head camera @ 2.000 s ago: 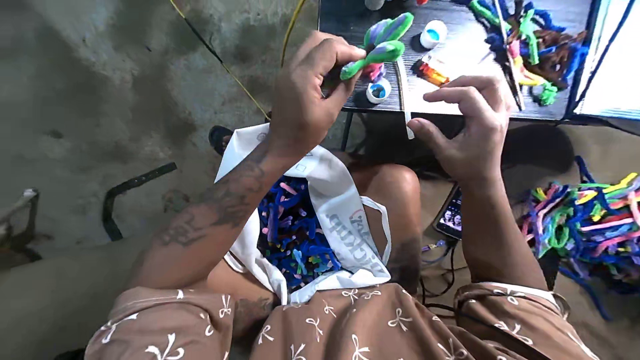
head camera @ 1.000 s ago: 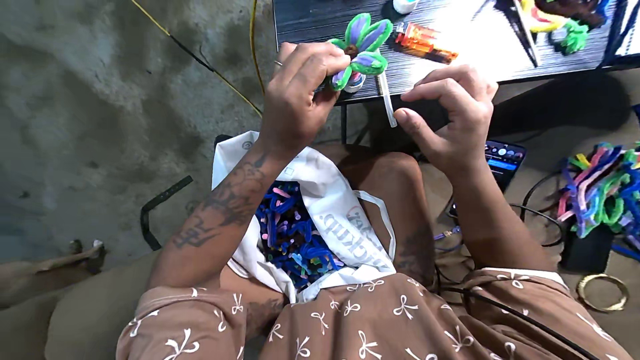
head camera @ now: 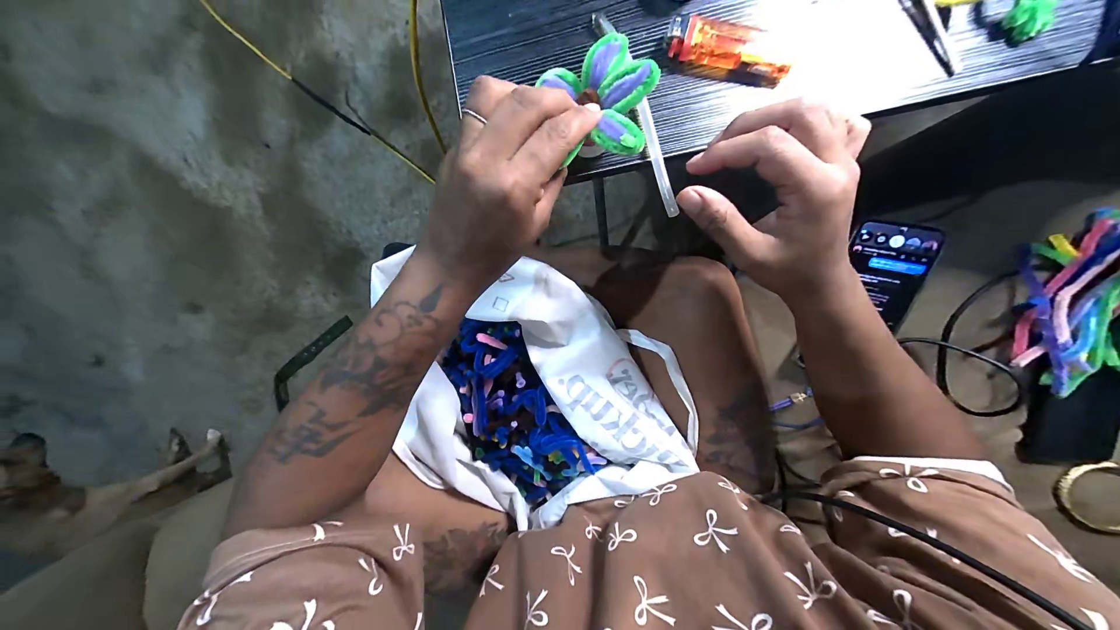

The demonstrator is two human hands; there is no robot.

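My left hand (head camera: pixel 512 162) pinches a pipe-cleaner flower (head camera: pixel 617 83) with green-edged purple petals and a brown centre, holding it over the table's front edge. My fingers hide part of the flower. A translucent glue stick (head camera: pixel 658 166) juts over the edge just right of the petals. Near its tip, my right hand (head camera: pixel 783 188) is raised with thumb and forefinger apart, nothing between them. Behind the hands, an orange lighter (head camera: pixel 722 48) lies on the black table (head camera: pixel 542 35).
A white plastic bag (head camera: pixel 604 394) of pipe-cleaner scraps (head camera: pixel 516 411) rests on my lap. To the right are a phone (head camera: pixel 894 267), cables, a bundle of pipe cleaners (head camera: pixel 1072 302) and a gold bangle (head camera: pixel 1085 499). Scissors (head camera: pixel 932 35) lie on the table.
The flower has turned in my left hand, its face now showing more than two seconds ago. My right hand stays empty with its fingers apart. The view has shifted.
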